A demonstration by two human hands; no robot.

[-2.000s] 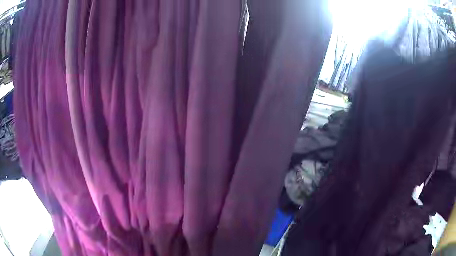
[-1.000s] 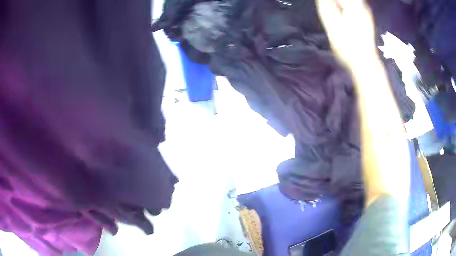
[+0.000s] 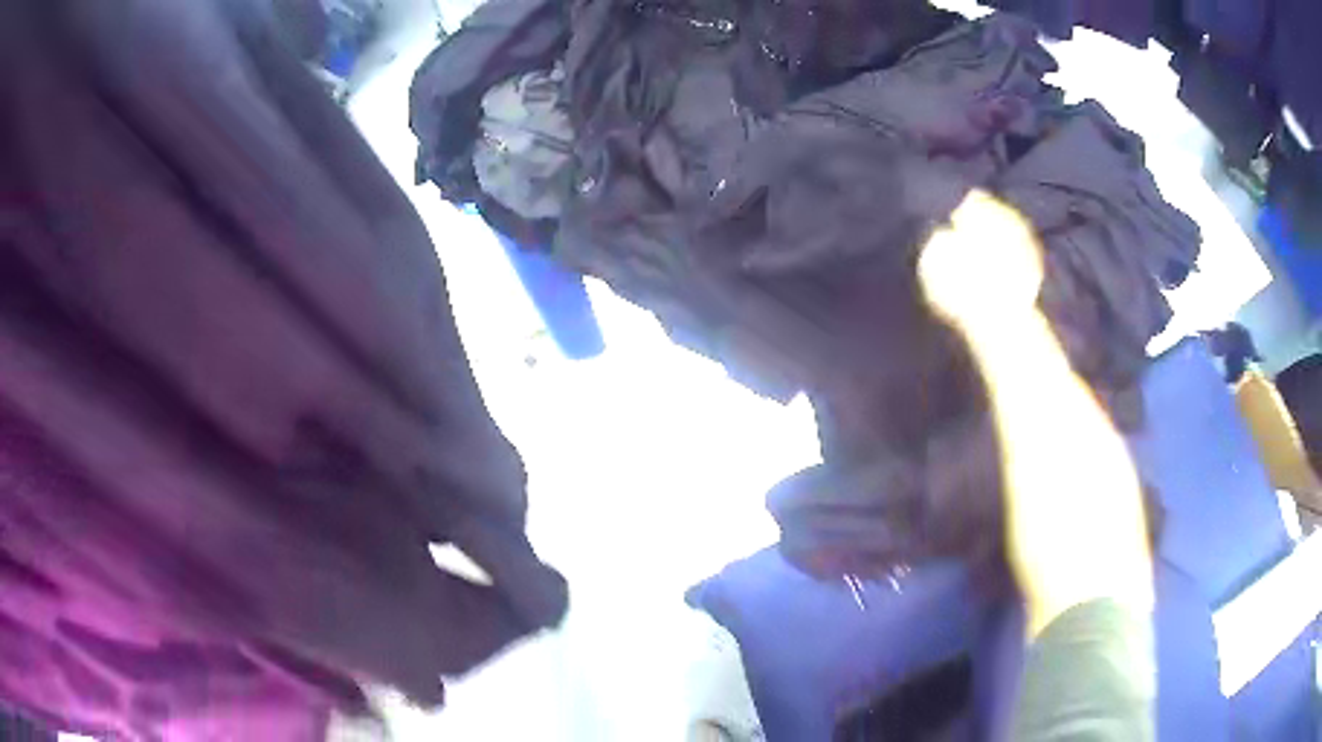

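Crumpled dark plum-grey garments lie in a large heap across the upper middle. My right hand, overexposed and blurred, is on the right part of the heap. Its fingers look curled on dark cloth, but the fingertips are not clear. The bare forearm rises from a grey-green sleeve at the lower right. My left hand is not in view. Long purple-to-dark garments hang in folds on the left, their lower ends towards the bottom middle.
A blue-covered table is under the heap, with a dark rectangular object near the bottom. A white strip and a yellow-tan object are at the right. A blue upright piece stands left of the heap, above bright floor.
The view has swung from the hanging garments towards the heap. Since one second ago my right hand has come down from the top edge onto the heap, and more of the heap shows.
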